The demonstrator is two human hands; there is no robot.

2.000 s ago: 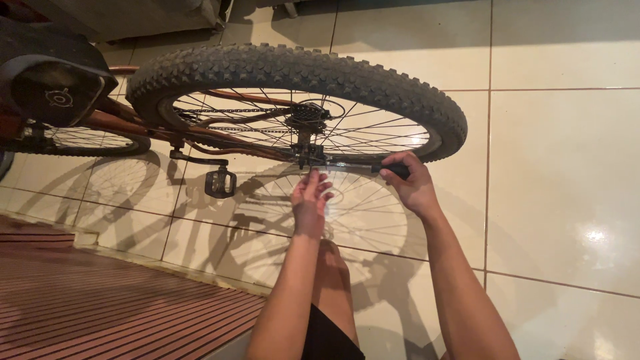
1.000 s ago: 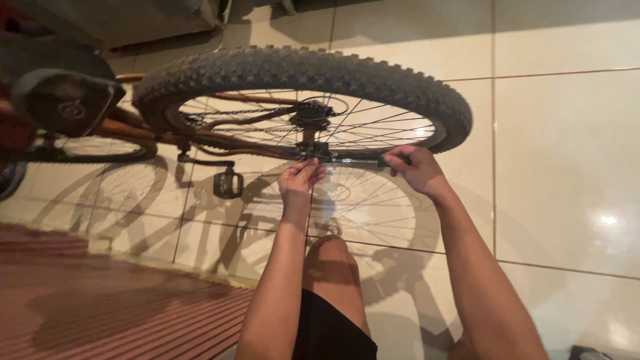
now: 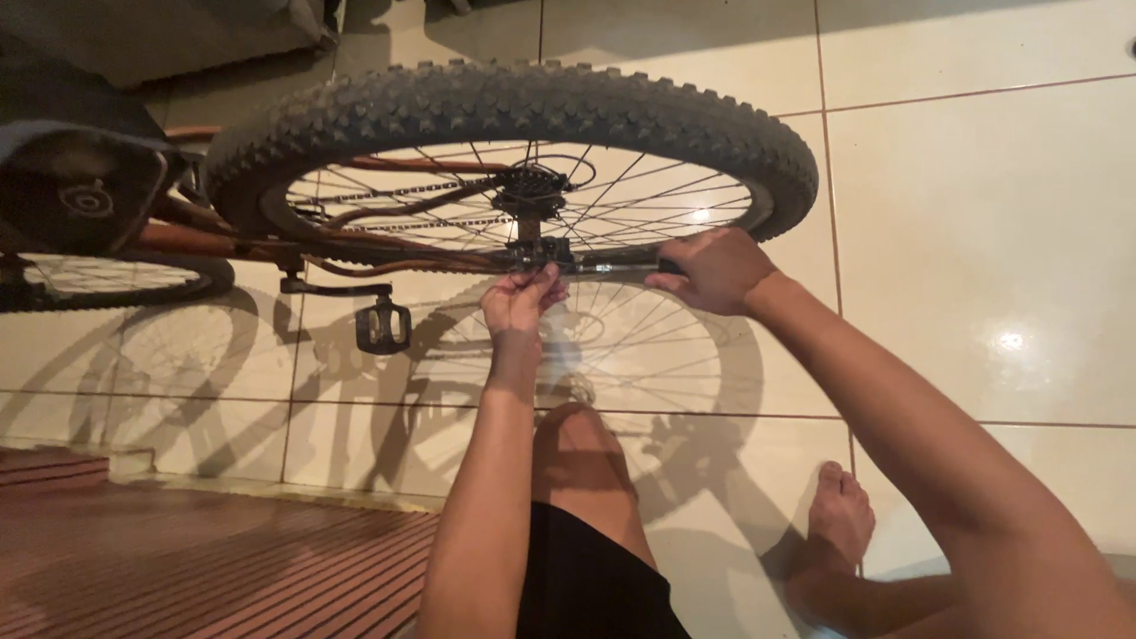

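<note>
A bicycle's rear wheel with a knobby tyre (image 3: 532,111) fills the upper middle of the view. My left hand (image 3: 524,302) is at the near side of its axle, fingertips pinched against the hub end (image 3: 537,253); whether they hold a small part cannot be told. My right hand (image 3: 714,271) is closed around the dark handle of a tool with a metal shaft (image 3: 617,267), which points left to the hub end. The tool's tip is hidden there. Behind the hub end are the cassette (image 3: 532,188) and the chain (image 3: 408,191).
A pedal (image 3: 383,327) juts out left of my left hand. The dark saddle (image 3: 84,195) is at the far left. Ribbed reddish decking (image 3: 266,568) lies at the lower left, beside floor tiles (image 3: 976,266). My knee (image 3: 577,444) and bare foot (image 3: 839,515) are below the wheel.
My right hand has shifted its grip on the handle, its back now turned more upward and covering most of it. My left hand stays at the hub end. A foot has come into view.
</note>
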